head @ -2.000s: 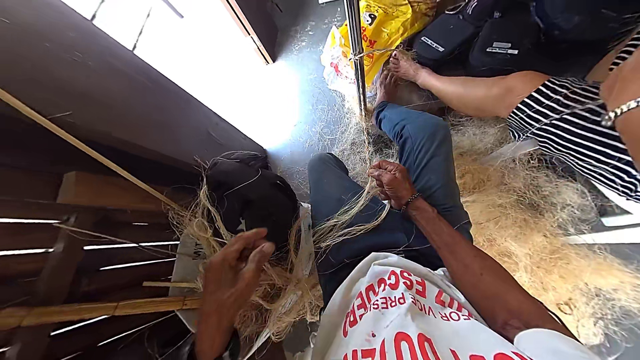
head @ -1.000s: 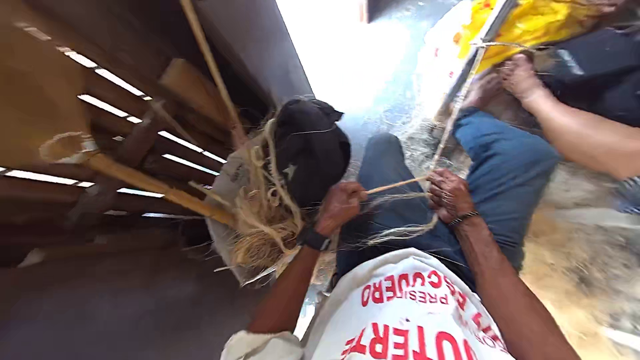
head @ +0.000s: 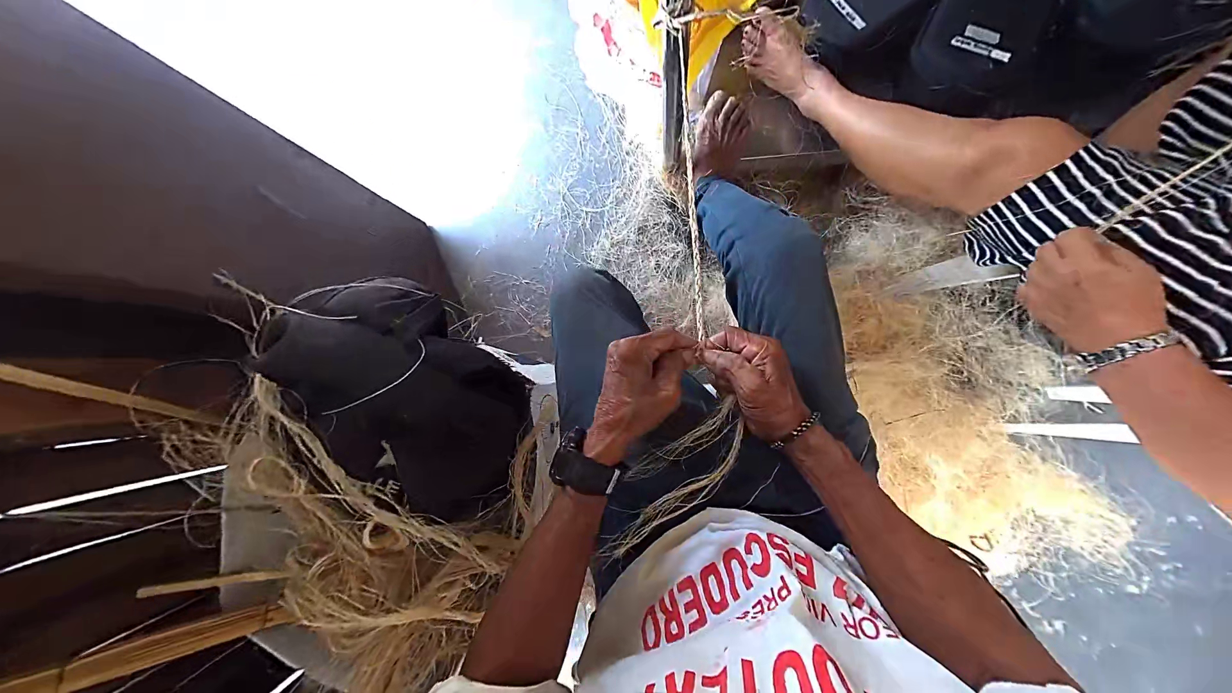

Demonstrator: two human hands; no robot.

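Note:
A thin twisted cord of plant fibre runs from a dark upright post at the top down to my hands. My left hand, with a black watch on the wrist, pinches the cord's lower end. Right beside it, fingertips nearly touching, my right hand pinches the same spot. Loose fibre strands hang below my right hand over my lap. A bundle of pale fibre lies at the left, next to a black cloth.
A co-worker's hand holds a strand at the right, with the co-worker's bare foot near the post. Loose fibre covers the floor between us. Black bags and a yellow bag stand at the top. Bamboo poles jut in at lower left.
My left hand was empty and apart two seconds ago, then held a strand stretched toward my right hand. Now it has come right up to my right hand. The view has swung about.

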